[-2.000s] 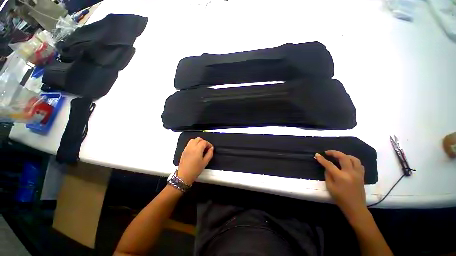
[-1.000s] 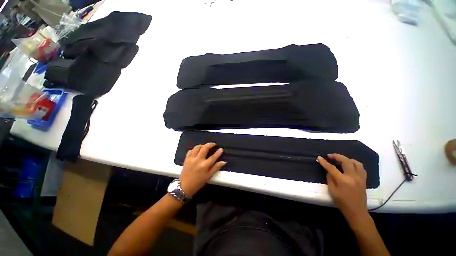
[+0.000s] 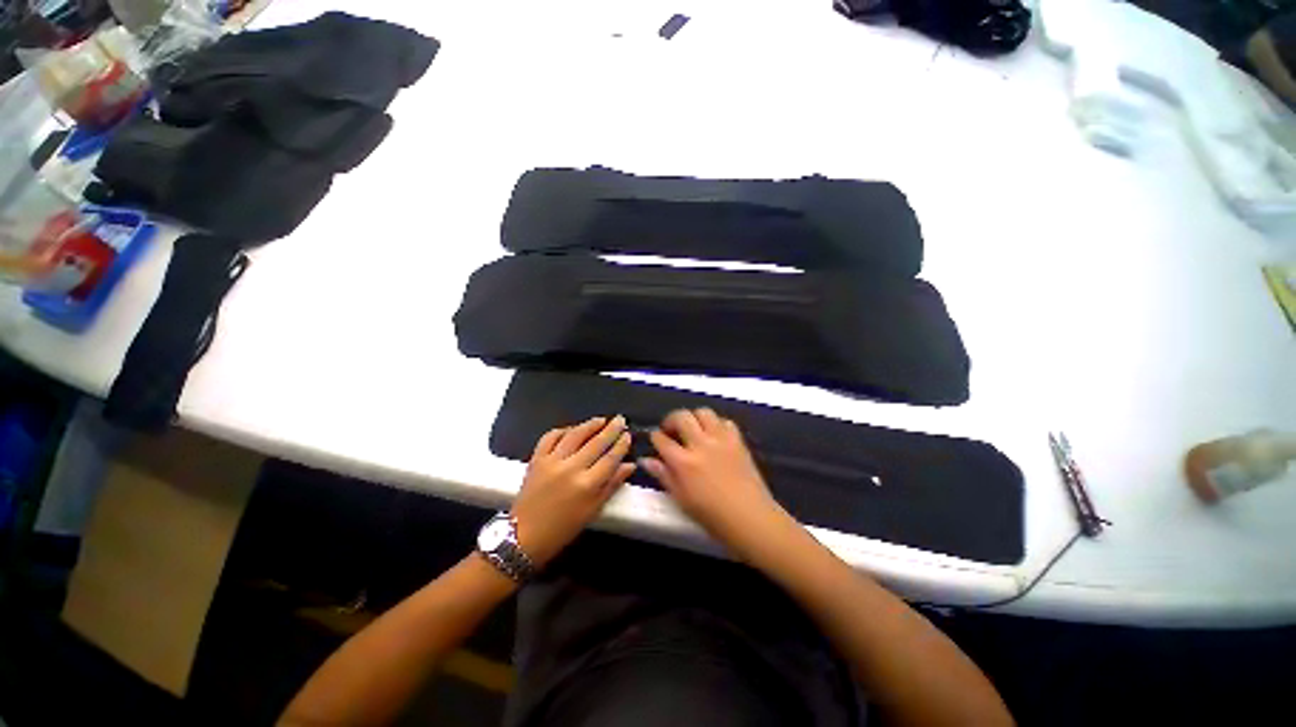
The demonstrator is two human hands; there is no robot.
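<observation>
A single long black zipper panel (image 3: 924, 490) lies flat along the near table edge. A dark zipper line runs along its middle, with a small pale dot, perhaps the slider (image 3: 876, 482), towards its right end. My left hand (image 3: 571, 476) rests on the panel's left part, fingertips at the left end of the zipper line. My right hand (image 3: 706, 472) is right beside it, its fingertips on the same spot. The fingertips seem to pinch the fabric or zipper there, but the contact is partly hidden. Two black panel stacks (image 3: 711, 324) lie beyond the single panel.
Dark snips (image 3: 1076, 486) with a cord and an amber bottle (image 3: 1241, 465) lie at right. Black pieces (image 3: 263, 121), a narrow black piece (image 3: 172, 327) and a blue tray (image 3: 94, 270) are at left. A black bundle (image 3: 949, 20) and white bundle (image 3: 1208, 121) are at the far side.
My right hand has moved left from the zipper's right end to beside my left hand. A pale dot now shows where it was. The view has shifted, showing more of the table's right and far side.
</observation>
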